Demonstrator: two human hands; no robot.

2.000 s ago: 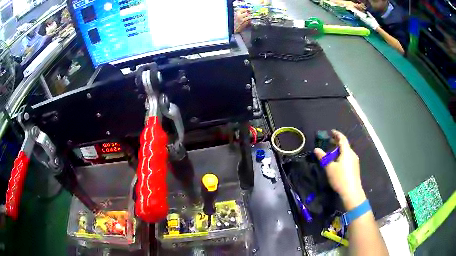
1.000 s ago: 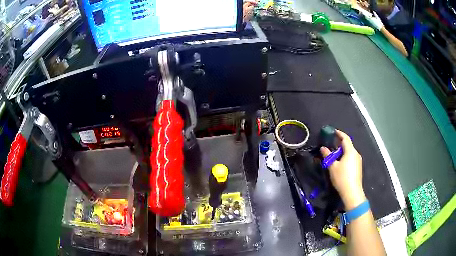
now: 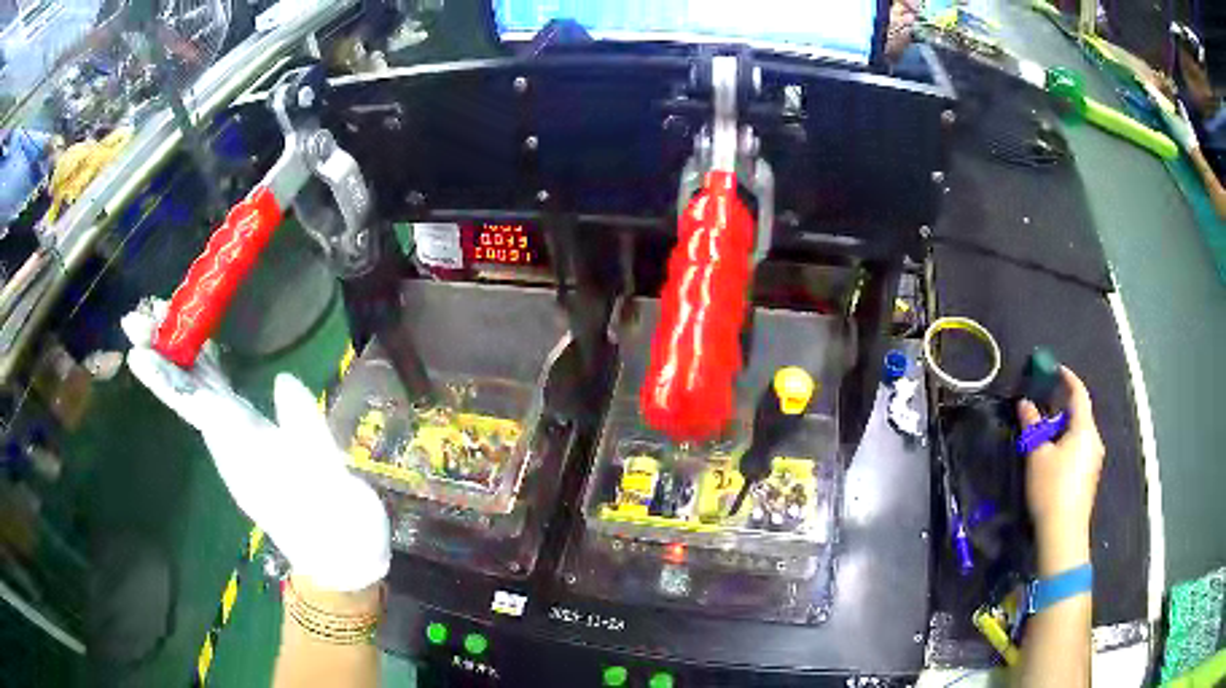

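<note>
My left hand (image 3: 276,464), in a white glove, is at the lower end of the left red toggle clamp handle (image 3: 218,280), its fingers around the tip. My bare right hand (image 3: 1062,464) is over the right side of the bench. It holds a purple marker pen (image 3: 1042,432) and a short dark green-black round tool (image 3: 1043,366). The right red clamp handle (image 3: 702,316) hangs untouched over the right station. Circuit boards lie under the clear covers in the left station (image 3: 451,450) and right station (image 3: 659,495). A yellow-topped tool (image 3: 793,390) stands in the right cover.
A yellow-rimmed tape roll (image 3: 963,354) and black pouch (image 3: 988,470) lie right of the fixture. A blue-and-white small part (image 3: 902,403) is on its edge. The power meter (image 3: 500,245) shows red digits. A monitor (image 3: 699,24) is above. A green conveyor (image 3: 1170,390) runs at far right.
The view has swung left, so the fixture sits farther right. My gloved left hand has come into view and onto the left clamp handle. The red glow in the left station is gone.
</note>
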